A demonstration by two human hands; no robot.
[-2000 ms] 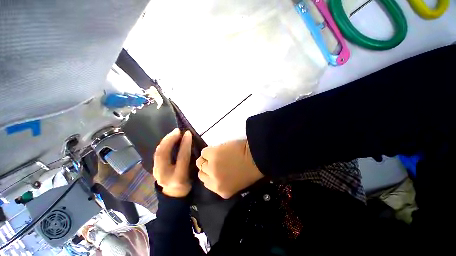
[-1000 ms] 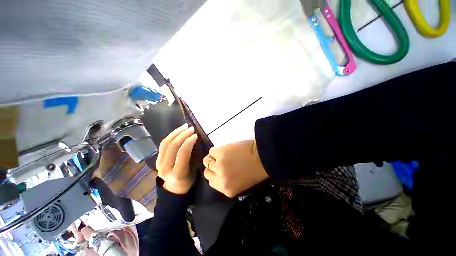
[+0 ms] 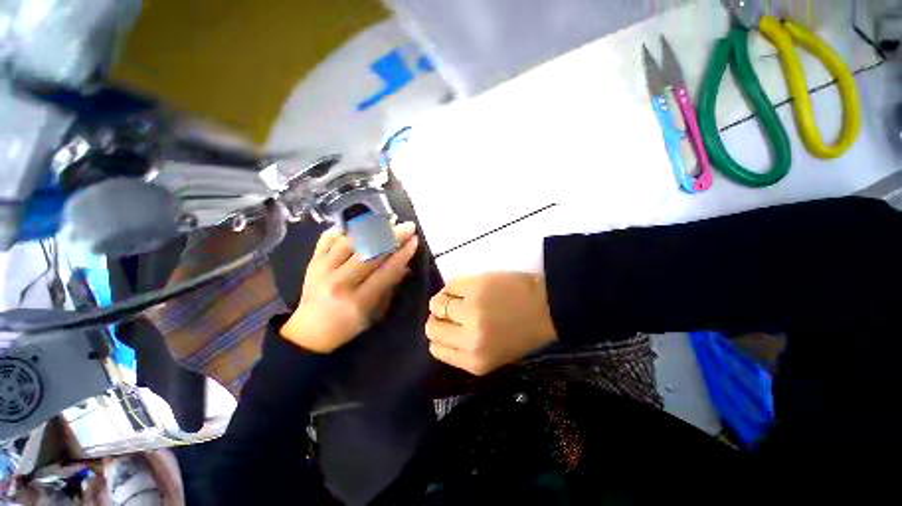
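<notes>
A dark fabric panel runs from the sewing machine's metal parts down to the wearer's lap. My left hand lies on the panel, fingers somewhat spread, with fingertips beside and partly behind the ribbed grey-blue fitting. My right hand, with a ring, is closed at the panel's right edge, fingertips pinching it. The needle and presser foot are hidden or too small to tell. Brown plaid fabric shows left of my left hand, with dark cloth beside it.
On the white table lie pink and light-blue thread snips and scissors with green and yellow handles. A grey vented unit stands at left. A curved dark cable crosses the left side. A blue item shows at lower right.
The view has shifted, showing more of the snips and scissors. My left hand has moved from pinching the edge to lying flatter by the grey-blue fitting. My right hand stays closed at the edge.
</notes>
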